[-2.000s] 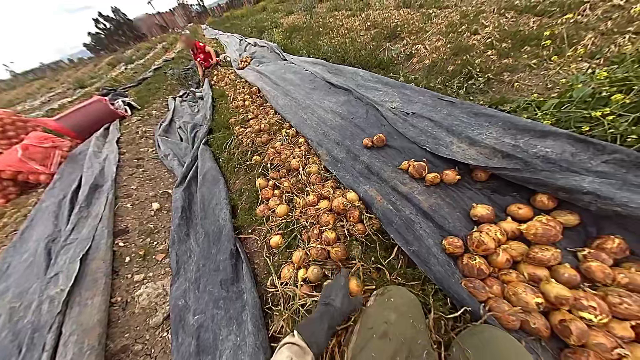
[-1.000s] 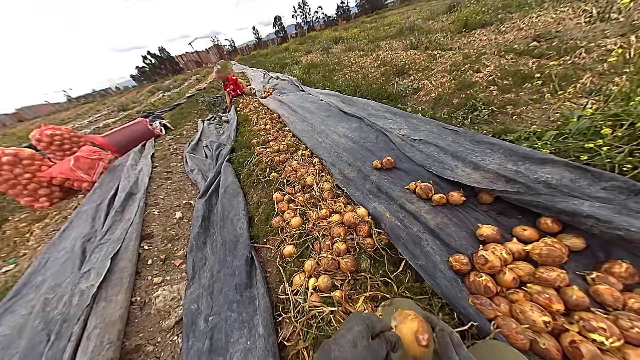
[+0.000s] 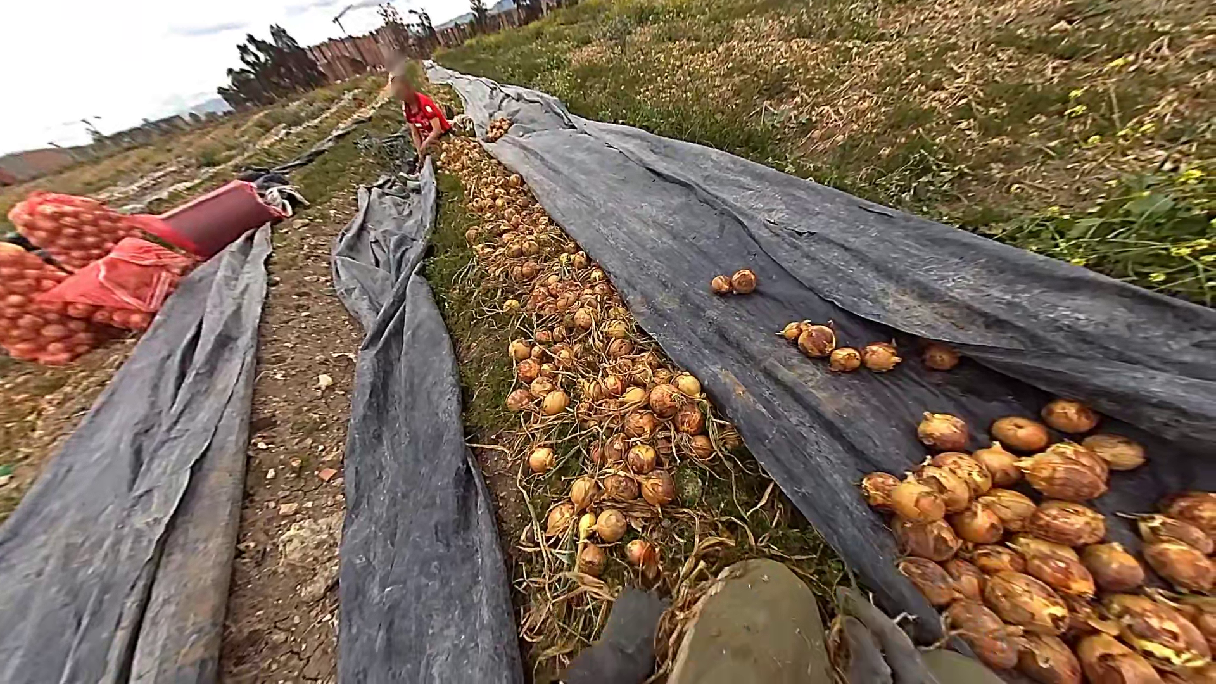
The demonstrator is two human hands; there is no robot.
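Note:
My left hand (image 3: pixel 622 638), in a dark grey glove, is low at the bottom edge, just below the nearest onions of the row and left of my raised knee. Its fingers are not clear. My right hand (image 3: pixel 876 638), also in a grey glove, shows partly between my knees, beside the edge of the dark sheet; whether it holds anything is hidden. A long row of onions with dry tops (image 3: pixel 641 425) lies on the ground ahead. On the dark sheet to the right rests a heap of onions without long tops (image 3: pixel 1031 589), with several smaller ones (image 3: pixel 817 339) farther up.
Long dark fabric sheets (image 3: pixel 408 475) run along the left of the row, with a strip of bare soil (image 3: pixel 294 427) between them. Filled red mesh sacks (image 3: pixel 71 228) and a red roll (image 3: pixel 223 217) are at the left. A person in red (image 3: pixel 425 116) is at the row's far end.
My left hand has moved down and left from the onion that was held in front of my knee a second ago. That onion no longer shows there. The view has shifted slightly.

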